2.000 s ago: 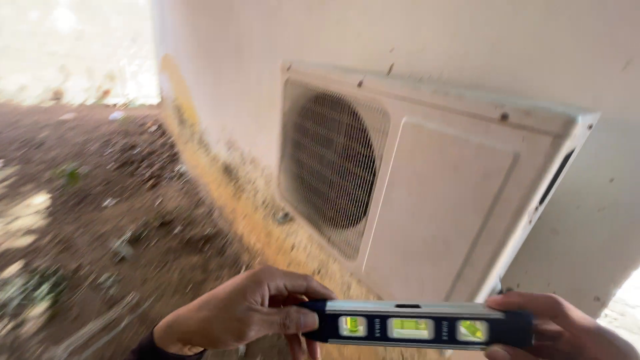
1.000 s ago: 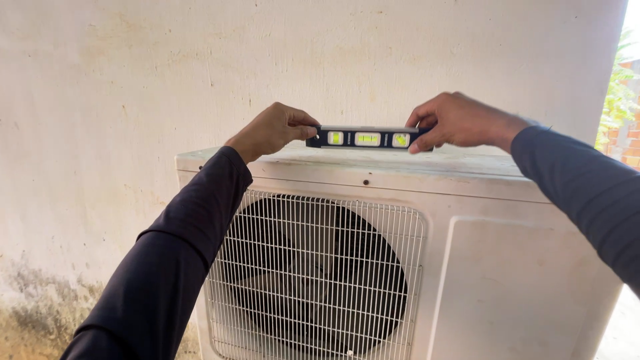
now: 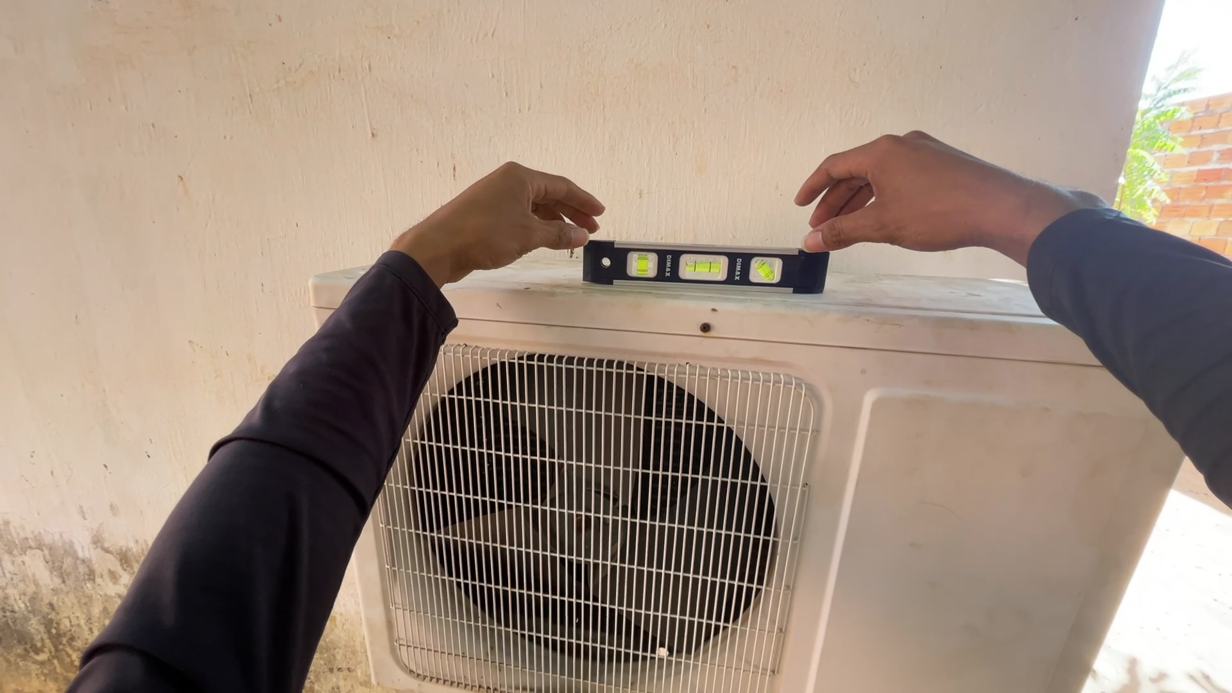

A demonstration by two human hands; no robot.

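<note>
A short black Dimax spirit level (image 3: 705, 268) with three yellow-green vials rests upright along the top of a white air-conditioner outdoor unit (image 3: 982, 520), near its front edge. My left hand (image 3: 510, 219) is just above the level's left end, fingers bent and apart, not gripping it. Over the right end is my right hand (image 3: 905, 197), its thumb tip at or very near the upper corner and its fingers loosely apart. Whether either thumb still touches the level is hard to tell.
A wire fan grille (image 3: 597, 520) covers the unit's front left. Behind the unit stands a stained plaster wall (image 3: 385, 115). A brick wall (image 3: 1198, 178) and a green plant (image 3: 1145, 144) show at the far right.
Both hands held the level two seconds ago, low in front of the unit. One second ago they gripped its ends at the unit's top; now the fingers have loosened and come off it.
</note>
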